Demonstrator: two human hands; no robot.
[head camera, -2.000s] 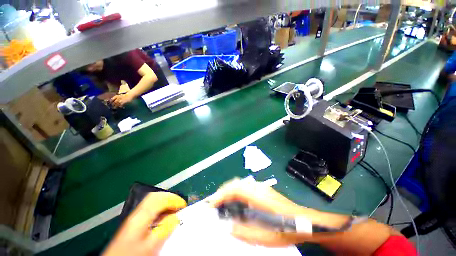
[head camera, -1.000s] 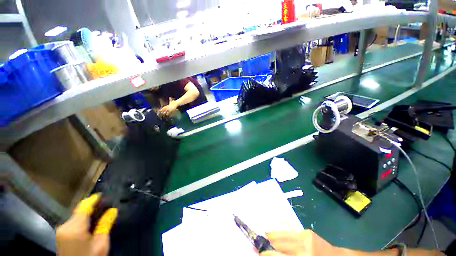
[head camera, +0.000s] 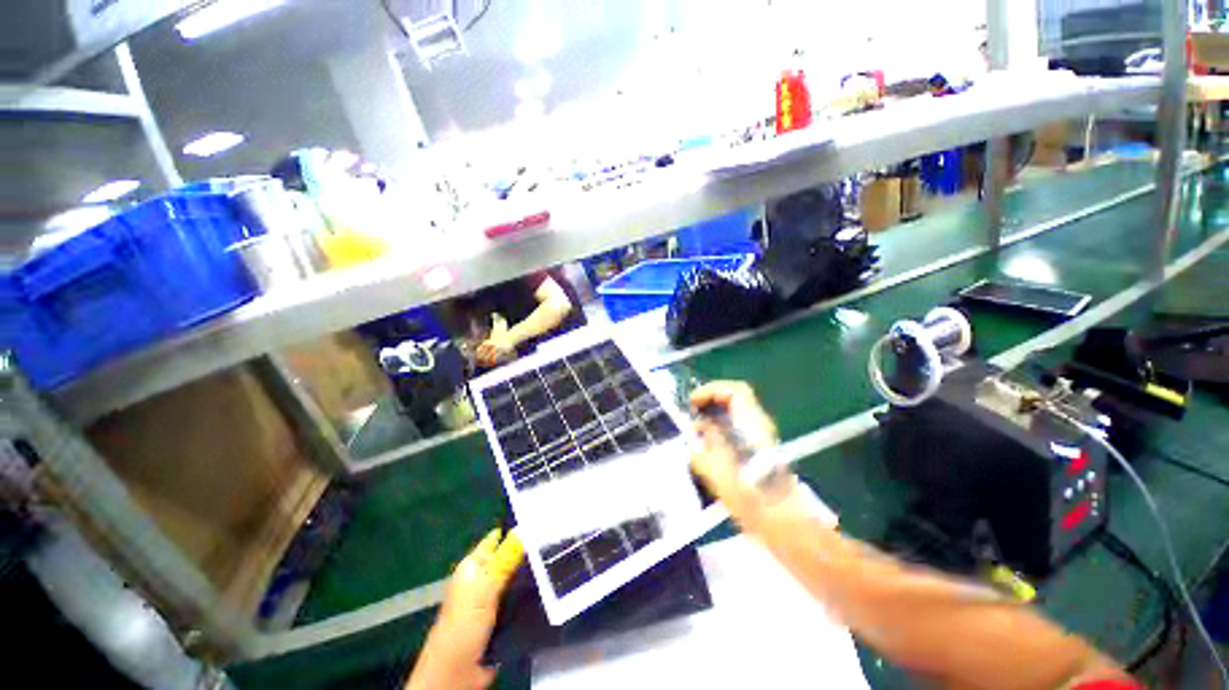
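Note:
A solar panel, dark cells with pale grid lines and a white border facing me, is held up tilted over the white panel stack. My left hand, with yellow finger cots, is at its lower left edge, over a black flat piece. My right hand is at the panel's right edge, closed around a dark tool, probably the soldering iron; it is blurred. Whether the right fingers also grip the panel is unclear.
The soldering station with its wire reel stands right, its iron stand blurred in front. A shelf with a blue bin crosses above. A person's arm shows across the bench.
The black piece has come from the left to the stack's near left. A panel with its cell side visible is now raised. My right hand has moved up and forward.

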